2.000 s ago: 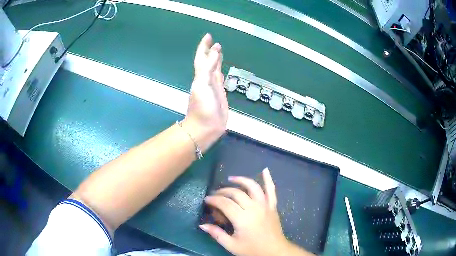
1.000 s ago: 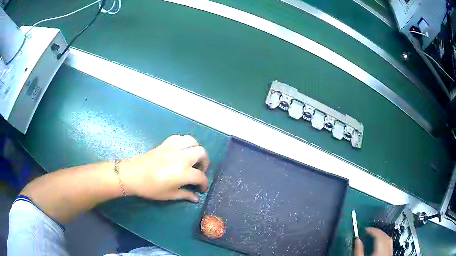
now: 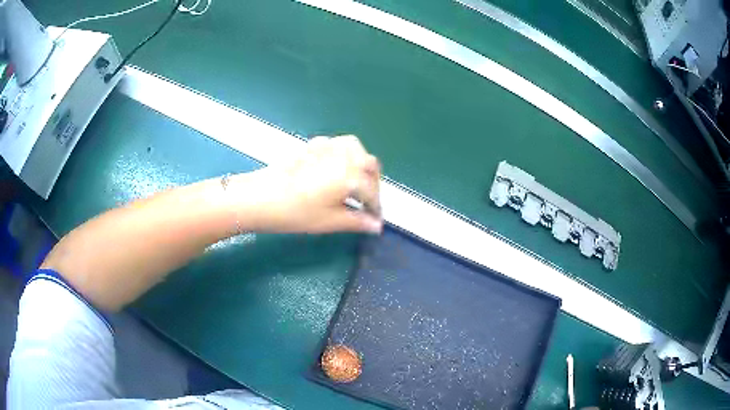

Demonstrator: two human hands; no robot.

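Note:
My left hand (image 3: 332, 188) is over the rail at the upper left corner of the black tray (image 3: 448, 316), fingers curled and slightly blurred. A small pale spot shows between the fingers; I cannot tell whether it is a held item or a nail. A round heap of copper-coloured parts (image 3: 342, 363) lies in the tray's lower left corner, with tiny specks scattered over the tray. A grey fixture strip (image 3: 555, 215) with pale rounded stations lies on the green belt. Thin pale tweezers (image 3: 571, 381) lie right of the tray. My right hand is out of the picture, except perhaps a sliver at the bottom edge.
Grey fixtures (image 3: 632, 378) stand together at the lower right beside a metal clamp (image 3: 672, 366). A white machine box (image 3: 60, 116) with cables is at the left. Another wired machine (image 3: 680, 44) is at the upper right. Long silver rails (image 3: 480, 234) cross the green surface.
The fixture strip has moved right along the belt. My left hand dropped from beside the strip, then rose to the tray's upper corner. My right hand left the tray, reached the lower right, then went out of view.

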